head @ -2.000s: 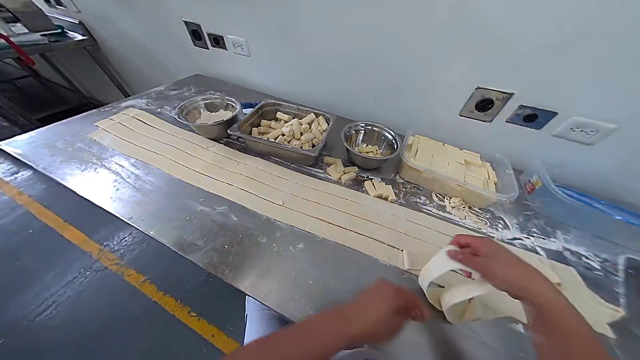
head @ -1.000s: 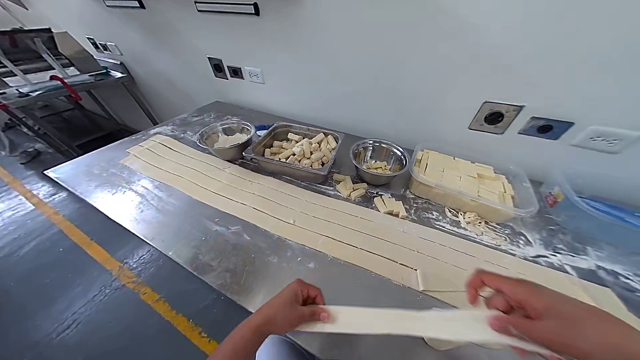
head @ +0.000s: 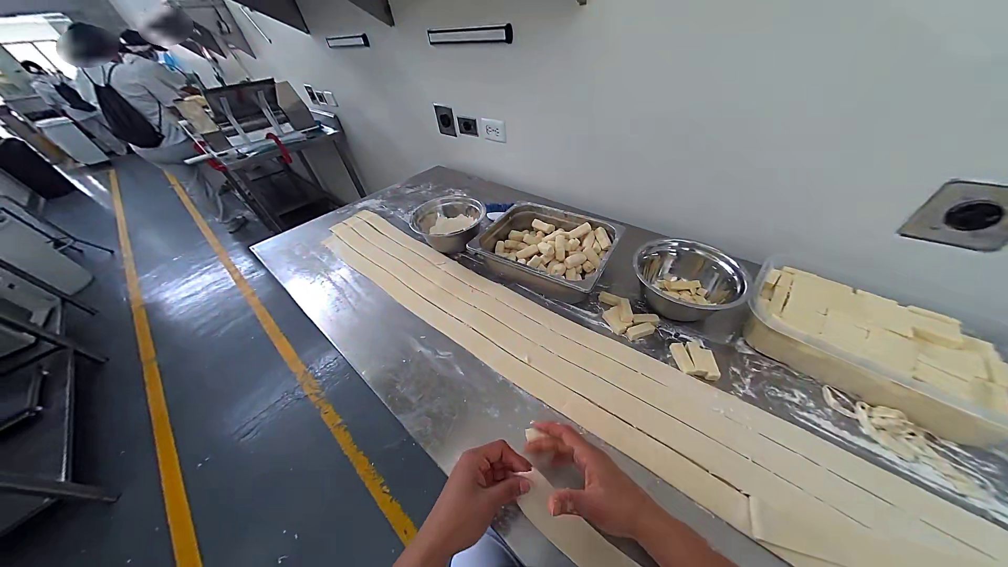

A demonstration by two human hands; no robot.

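Note:
My left hand [head: 482, 490] pinches the end of a loose dough strip [head: 563, 524] over the table's front edge. Close on its right, my right hand [head: 587, 476] is curled with a small pale stick piece [head: 537, 435] at its fingertips. Long cut strips of dough [head: 504, 323] lie side by side along the steel table. Behind them stand a bowl of flour [head: 449, 224], a steel pan of pale sticks [head: 547, 244], a steel bowl with a few sticks [head: 693, 279] and a plastic tub of pale slabs [head: 874, 331]. Loose sticks [head: 694, 361] lie beside the bowls.
Dough scraps [head: 898, 433] lie on the floured steel table [head: 409, 346] before the tub. The wall with sockets [head: 494, 130] runs behind. Several people, one a person with a dark backpack [head: 126, 106], are near a machine on a side table [head: 260, 142] at the far left.
The view has swung left. My hands held the loose strip stretched between them one second ago; now they are close together, with a small piece at my right fingertips.

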